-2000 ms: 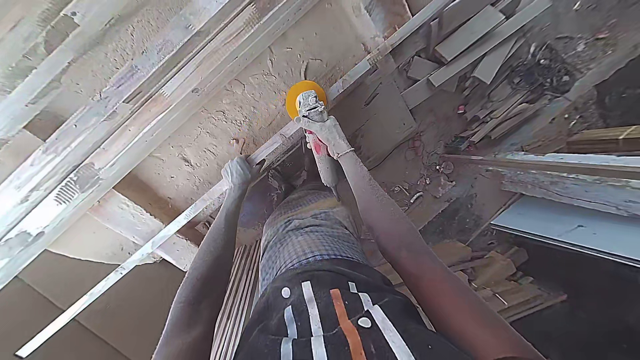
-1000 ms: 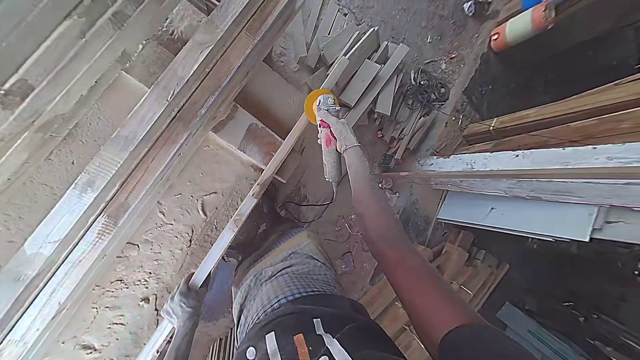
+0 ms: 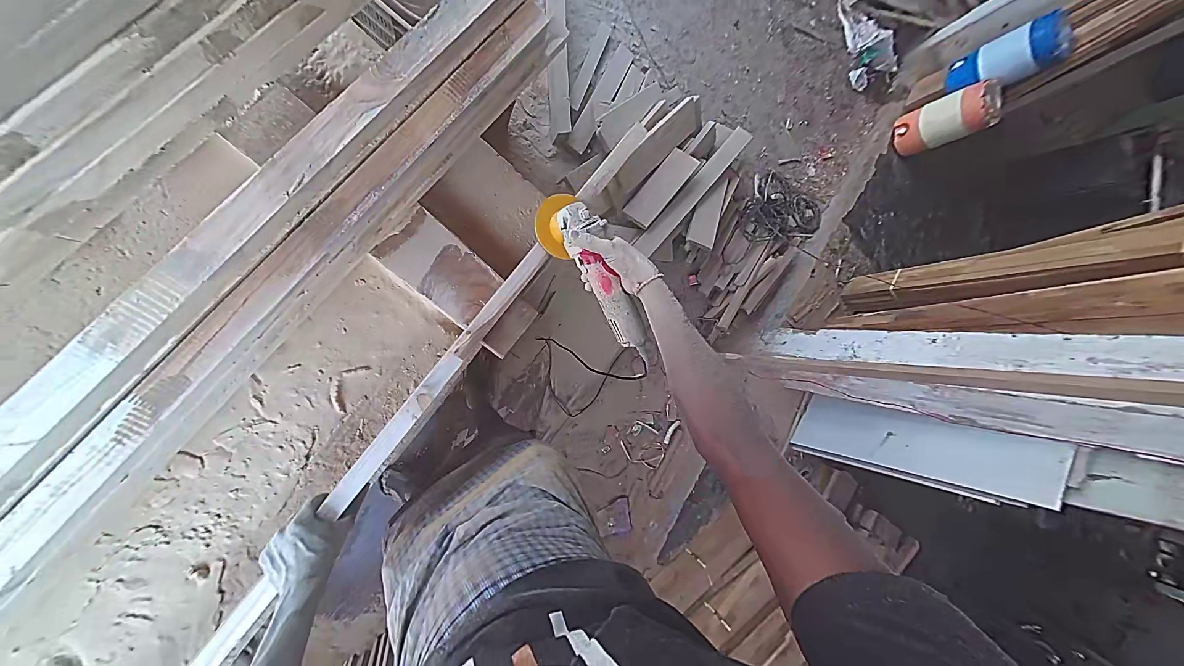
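Observation:
My gloved right hand is closed around the body of an angle grinder, whose yellow disc lies at or just over a long narrow wooden strip. Whether disc and wood touch cannot be told. The strip runs diagonally from the lower left up past the disc. Lower down, my gloved left hand grips the same strip, its fingers partly hidden. A black cord trails from the grinder's rear end.
Long heavy beams cross the left side over dusty ground. Offcut boards and a tangled cable lie beyond the grinder. Stacked planks, a pale panel and two cylinders are at the right.
The view has shifted strongly. My right hand, still holding the grinder, and my left hand on the strip are farther apart than two seconds ago.

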